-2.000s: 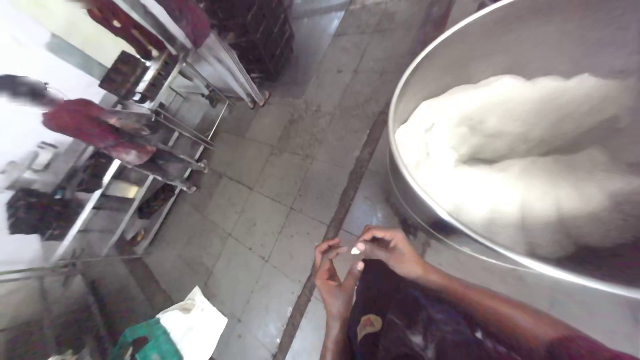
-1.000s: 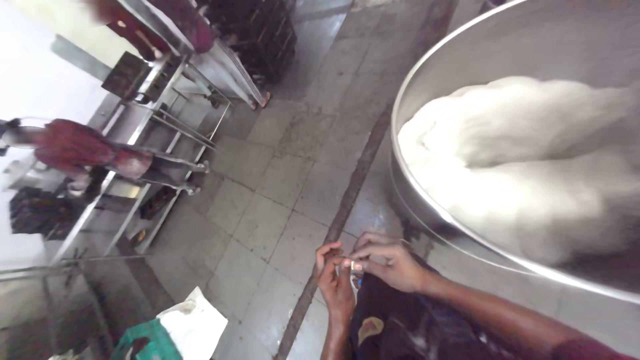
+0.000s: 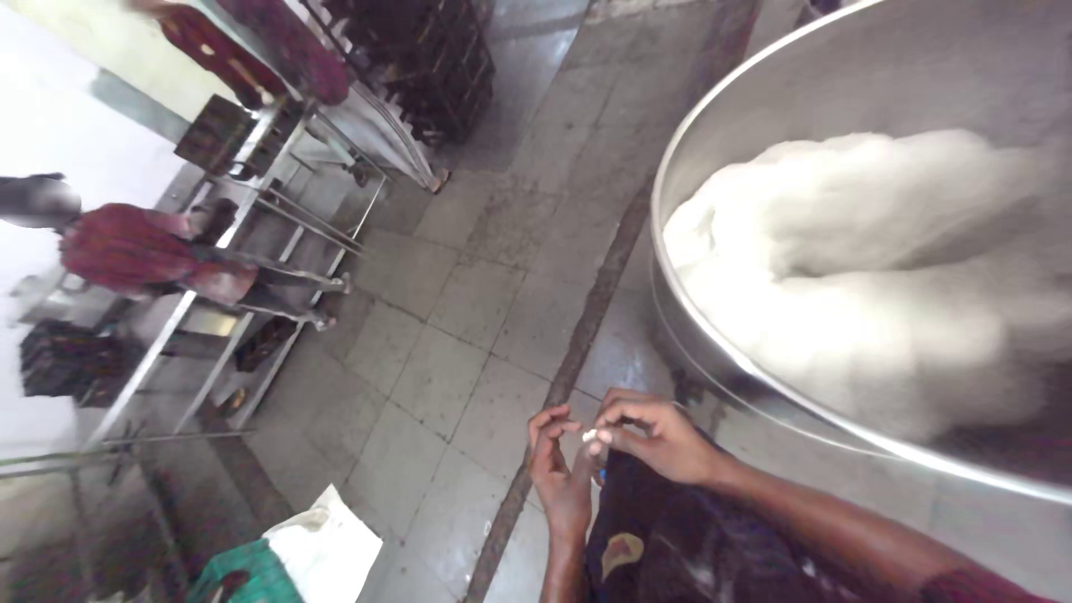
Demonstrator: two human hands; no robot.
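Observation:
A small white piece, perhaps dough (image 3: 590,435), is pinched between the thumb and fingers of my right hand (image 3: 657,435). Close on its left is my left hand (image 3: 563,469), fingers curled and thumb near the piece; whether it also grips the piece cannot be told. Both hands are low in the middle of the view, in front of my dark clothing. To their upper right stands a large round metal bowl (image 3: 703,322), holding a big mass of white dough (image 3: 837,226).
A worker in a red shirt (image 3: 130,247) stands at a metal table (image 3: 155,356) on the left, another person (image 3: 285,42) beyond. Dark stacked crates (image 3: 440,67) are at the top. A white sack (image 3: 331,548) and green cloth (image 3: 251,574) lie lower left; tiled floor (image 3: 435,368) lies between.
My fingers have shifted about the small white piece; one second ago the hands were closer together, and now the fingertips are a little apart. The worker in red has moved slightly.

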